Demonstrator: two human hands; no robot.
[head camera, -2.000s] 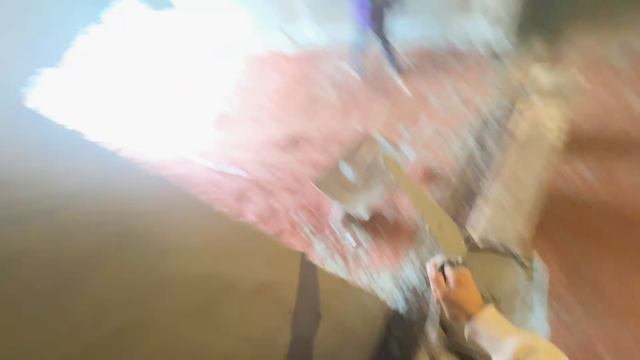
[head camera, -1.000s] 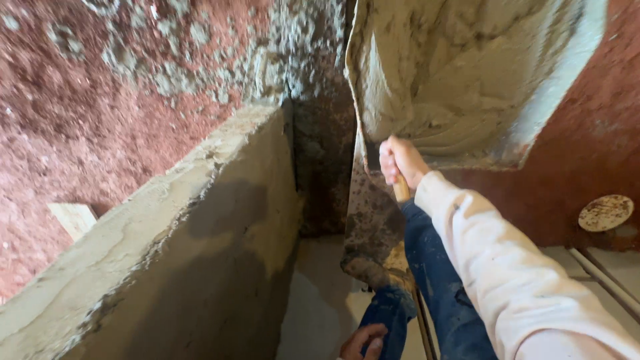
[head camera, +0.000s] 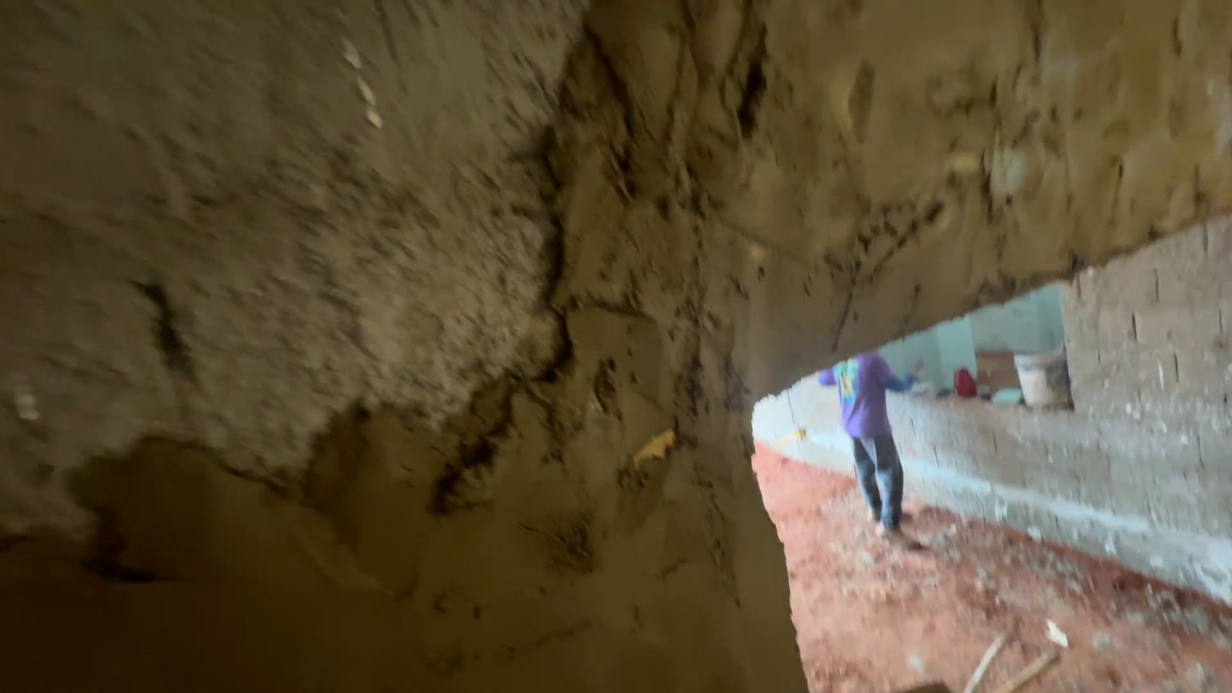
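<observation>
Neither my left hand nor my right hand shows in the view of now, so what they hold cannot be seen. Close in front is a wall with wet mortar (head camera: 616, 539) spread over its lower part and its right side. Rough, paler wall surface (head camera: 385, 241) shows at the upper left, with a ragged mortar edge around it. A mortar-coated band (head camera: 914, 164) runs across the top right. A small yellowish fragment (head camera: 654, 447) sticks to the mortar.
Past the mortared edge, a person in a purple shirt (head camera: 867, 395) stands on red dirt ground (head camera: 866, 597) beside a low block wall (head camera: 1059, 472). A bucket (head camera: 1043, 379) rests on that wall. Sticks (head camera: 1028, 672) lie on the ground at the bottom right.
The view has swung up from the mortar-filled trough to the wall. Both my hands, seen one second ago, have left the view, including the right one, which was on a wooden handle.
</observation>
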